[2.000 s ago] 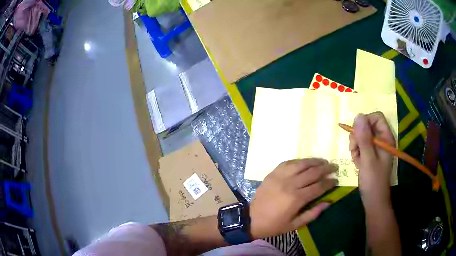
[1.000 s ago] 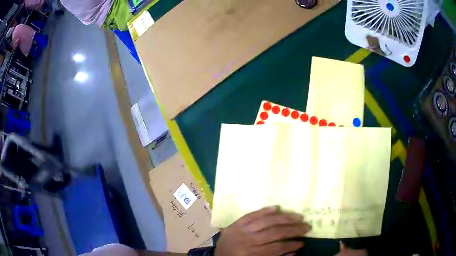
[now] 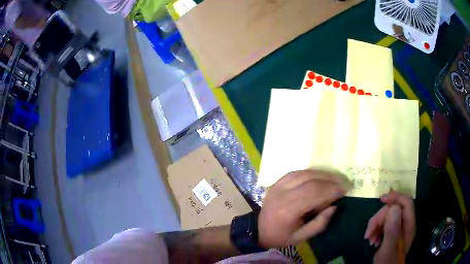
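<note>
The pale yellow paper (image 3: 340, 134) lies on the dark green mat, with faint handwriting near its lower right. My left hand (image 3: 301, 209) rests on its lower left edge, fingers extended and holding nothing. My right hand (image 3: 391, 224) is at the lower right edge, fingers curled around the slim orange pen (image 3: 401, 248); the pen is mostly hidden by the hand, with its tip near the writing. Red dot stickers (image 3: 336, 84) and a folded yellow sheet (image 3: 370, 64) with one blue dot stick out behind the paper.
A brown cardboard sheet (image 3: 257, 31) and white fan (image 3: 407, 20) are at the back. A maroon rectangle (image 3: 438, 140), switch tray (image 3: 458, 77) and metal push-button switch (image 3: 443, 236) are at right. A carton (image 3: 206, 188) and bubble wrap (image 3: 227, 149) lie left below the bench. A blue cart (image 3: 91, 113) stands in the aisle.
Since two seconds ago, my right hand has moved down from mid-paper to its lower edge, and the orange pen is now more upright. The blue cart has come into view in the aisle.
</note>
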